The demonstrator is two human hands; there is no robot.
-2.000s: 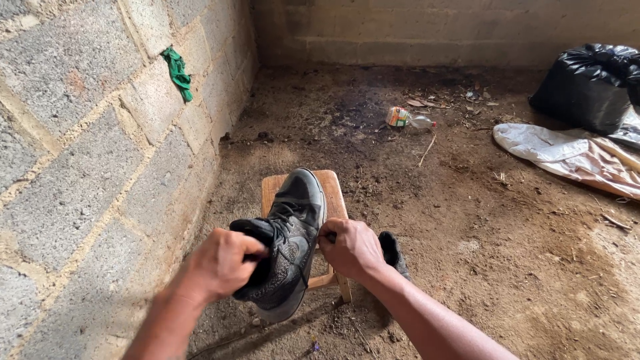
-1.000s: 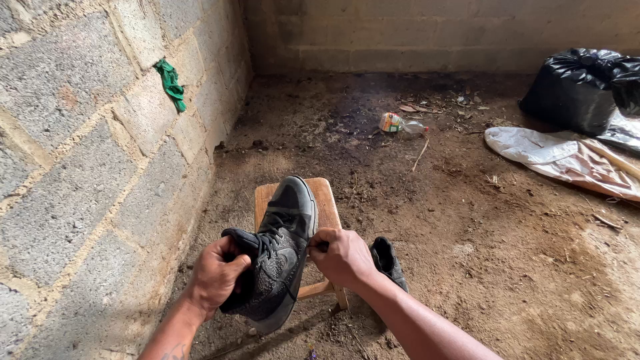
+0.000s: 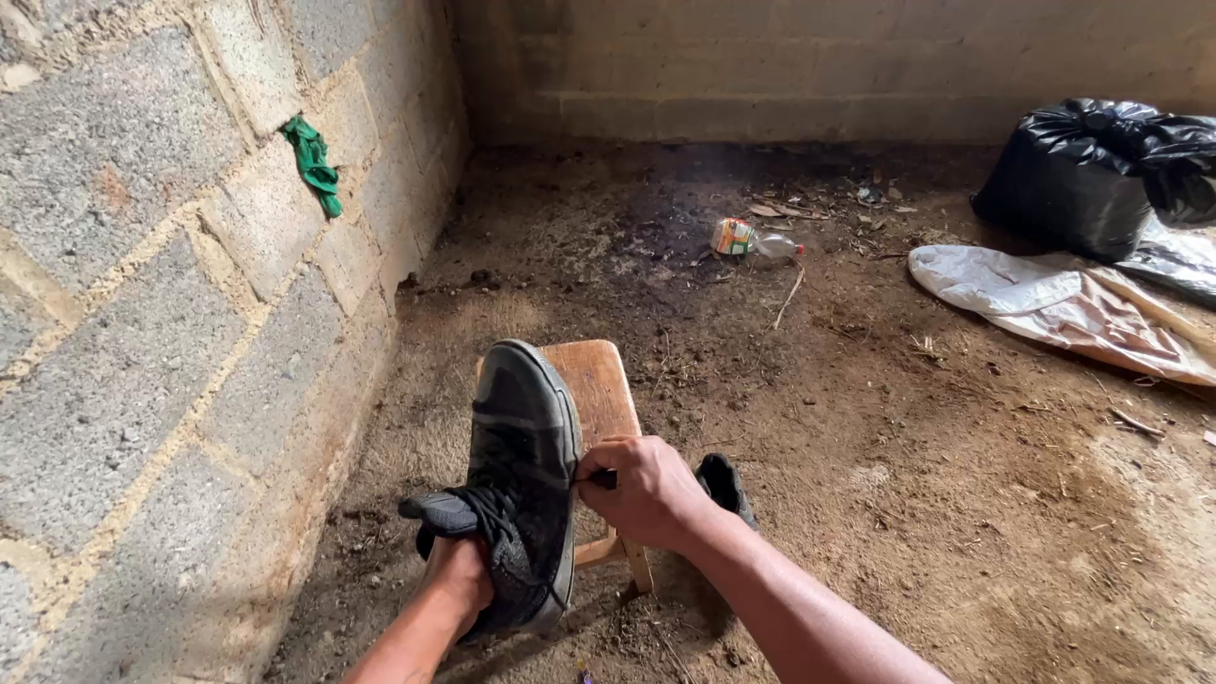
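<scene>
A black and grey lace-up shoe is tilted over a small wooden stool, its toe towards the far wall. My left hand reaches into the shoe's opening; the fingers are hidden inside, and only the wrist and the heel of the hand show. At the sole's right edge, my right hand pinches a small dark object, too covered by the fingers to name. A second dark shoe lies on the ground behind my right forearm, partly covered by it.
A concrete block wall with a green cloth in a gap rises at the left. On the dirt floor lie a plastic bottle, a white sack and a full black plastic bag at the right.
My left hand has gone from holding the shoe's collar to deep inside its opening. The shoe has turned more upright in view. My right hand stays at the sole's edge.
</scene>
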